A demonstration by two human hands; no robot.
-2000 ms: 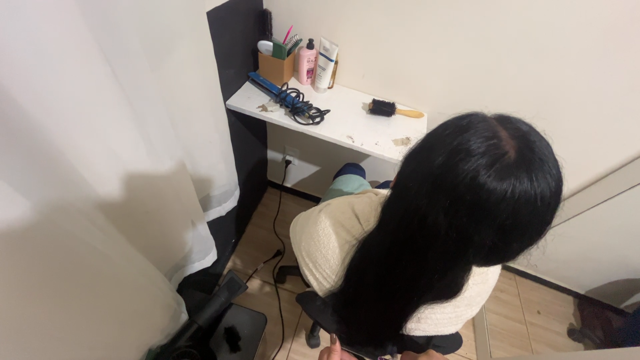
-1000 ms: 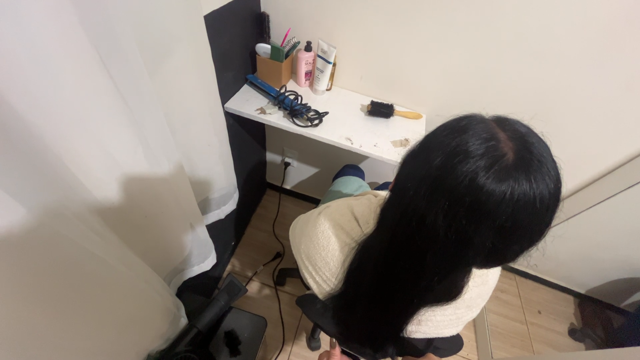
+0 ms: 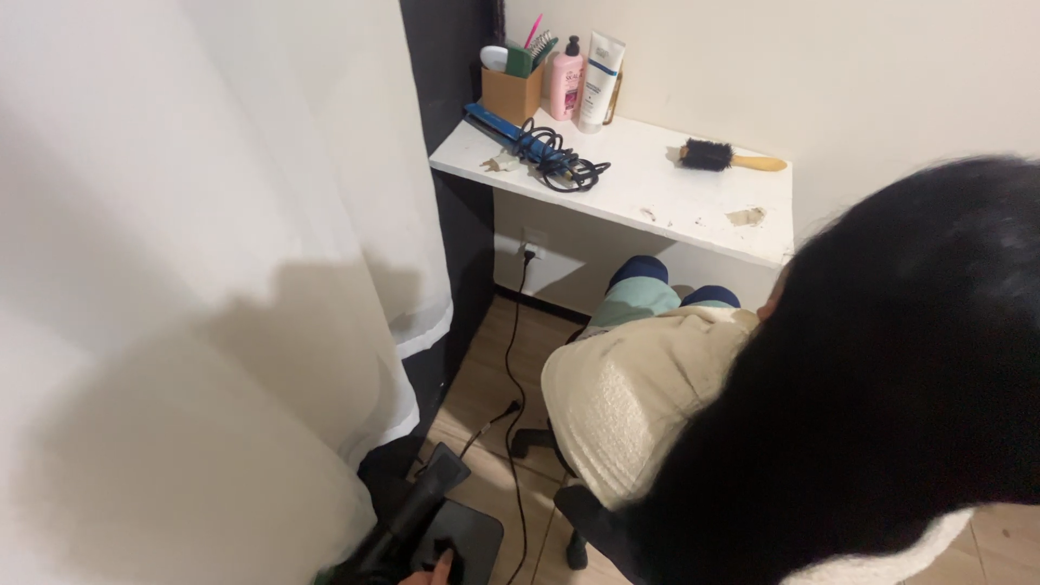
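At the bottom edge my left hand (image 3: 432,572) is partly in view, a finger touching a small black item (image 3: 446,546), perhaps a hair clip, on a black seat or stand (image 3: 481,530). Whether the fingers grip it is unclear. Beside it lies a black hair dryer (image 3: 410,505). My right hand is out of view. A seated person with long, straight black hair (image 3: 877,366) faces away, a cream towel or cape (image 3: 626,398) over the shoulders and lap.
A white wall shelf (image 3: 642,191) holds a blue flat iron (image 3: 497,123) with coiled cord, a round brush (image 3: 707,155), a pink pump bottle (image 3: 566,81), a white tube (image 3: 601,83) and a brown box (image 3: 512,93) of combs. A white curtain (image 3: 244,244) hangs left; a black cord (image 3: 510,357) crosses the floor.
My left hand has moved from the ends of the hair at the bottom to the black item beside the dryer. My right hand, seen earlier at the bottom edge, has left view. The view has shifted left.
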